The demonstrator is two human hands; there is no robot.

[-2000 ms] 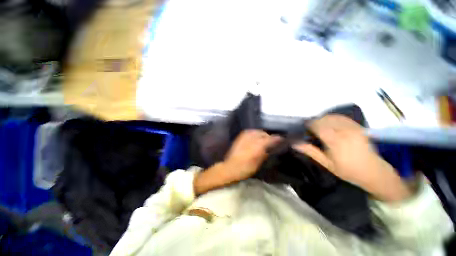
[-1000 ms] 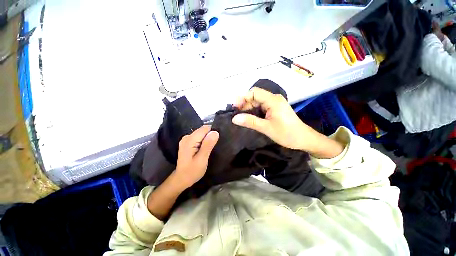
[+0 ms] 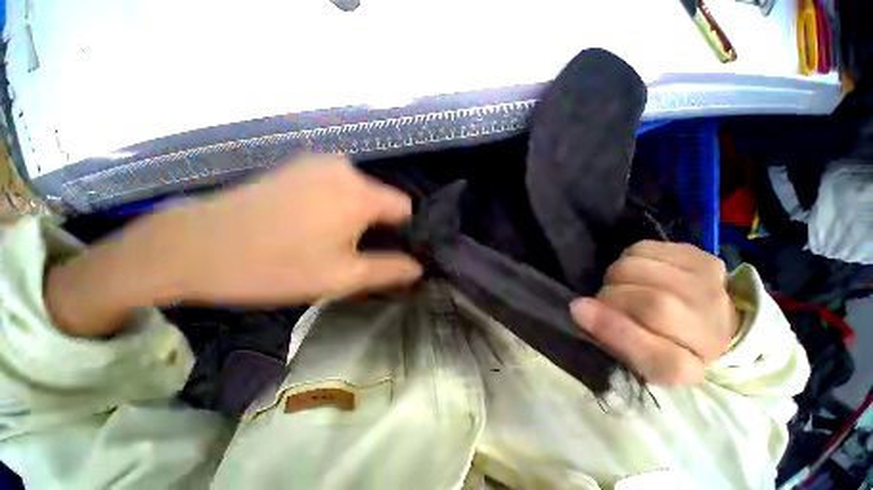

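Note:
A dark garment piece (image 3: 517, 297) is stretched as a narrow band between my hands, in front of the cream jacket. My left hand (image 3: 325, 230), slightly blurred, pinches its left end between thumb and fingers. My right hand (image 3: 660, 311) grips its right part, with frayed threads at the end below the thumb. A dark fly piece with a rounded end (image 3: 589, 124) stands up from the cloth and overlaps the table's front edge. More dark cloth lies under my left forearm.
The white table (image 3: 287, 67) has a ruler band (image 3: 383, 132) along its front edge. Thread snips (image 3: 710, 31) and yellow and red handles (image 3: 812, 38) lie at the upper right. A blue crate (image 3: 691, 177) is below the table. Another person's light sleeve (image 3: 842, 215) shows at the far right.
My hands have moved apart and now stretch a dark band between them. The view has moved closer to the table's front edge, and the machine head is out of view.

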